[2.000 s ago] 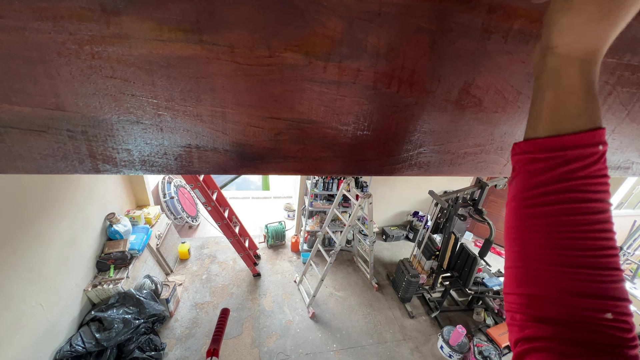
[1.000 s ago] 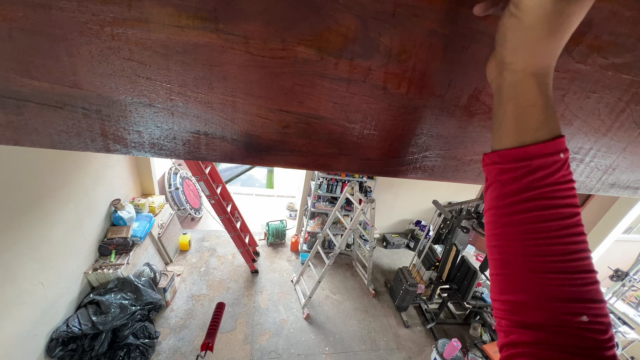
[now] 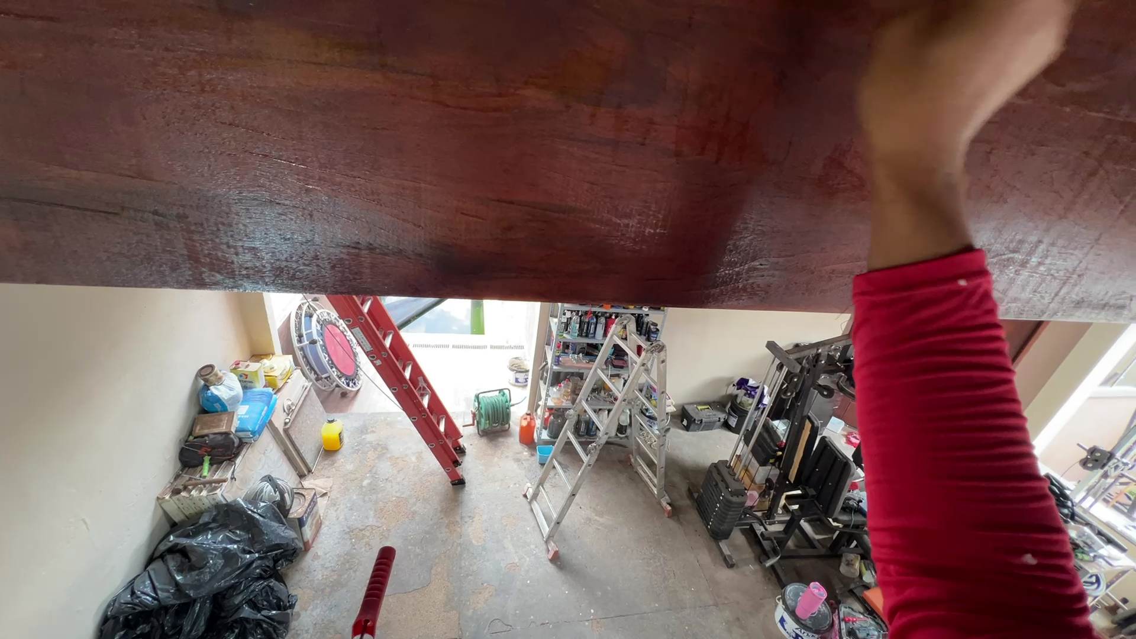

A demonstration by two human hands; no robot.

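A broad, dark red-brown wooden beam (image 3: 497,169) with a wet-looking sheen crosses the upper part of the head view. My right hand (image 3: 963,89), at the end of a red sleeve, is raised against or just in front of the beam's face at the upper right. It is blurred and its fingers are cut off by the top edge, so whether it holds anything cannot be told. My left hand is out of view. A red ribbed handle (image 3: 376,581) sticks up from the bottom edge, left of centre, with no hand visible on it.
Far below lies a concrete floor. A red ladder (image 3: 404,390) leans at the left of centre, and an aluminium folding ladder (image 3: 586,444) stands near shelves of bottles. Black plastic bags (image 3: 209,568) lie lower left; a weight machine (image 3: 781,461) and a bucket (image 3: 799,612) are at the right.
My right hand moved left along the beam between the first two frames, then back to the right. The view has shifted slightly.
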